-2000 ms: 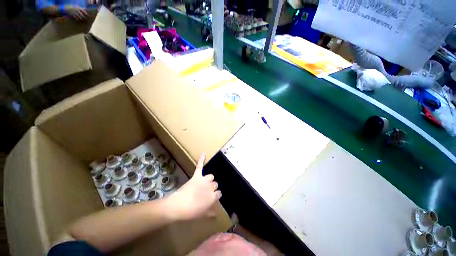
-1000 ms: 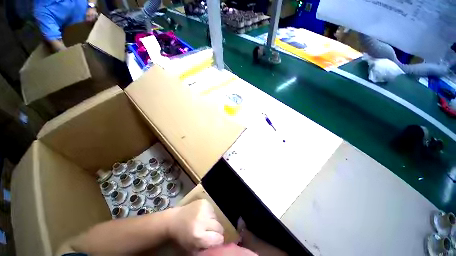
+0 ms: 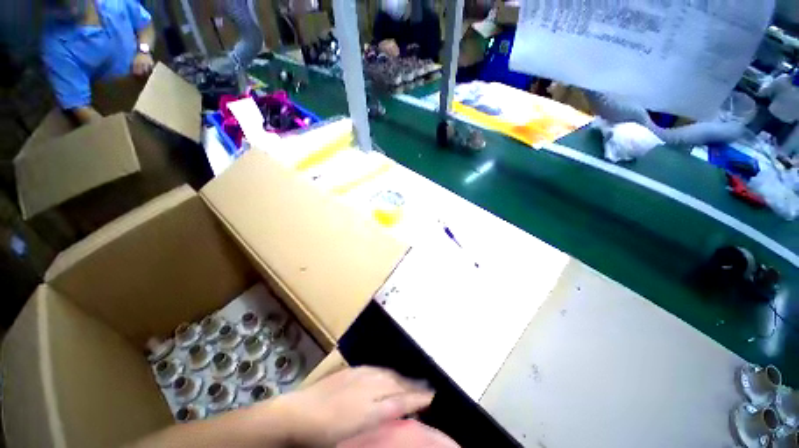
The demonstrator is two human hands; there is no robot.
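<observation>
A brown cardboard carton stands open at the left with its flaps up. Several pale flanged housings stand upright in rows inside it, on a pale layer pad. My left hand is at the carton's near right edge, blurred, with its fingers stretched to the right and no object visible in it. A pink, blurred part of what looks like my right hand shows below it, cut off by the bottom edge; its fingers are hidden.
A pale workbench carries a pen, a tape roll and more housings at its right end. Behind it runs a green belt with dark units. A second carton and a person in blue are upper left.
My left hand has left the carton flap and moved down, its fingers now stretched to the right. The person in blue shows more. The view has shifted slightly.
</observation>
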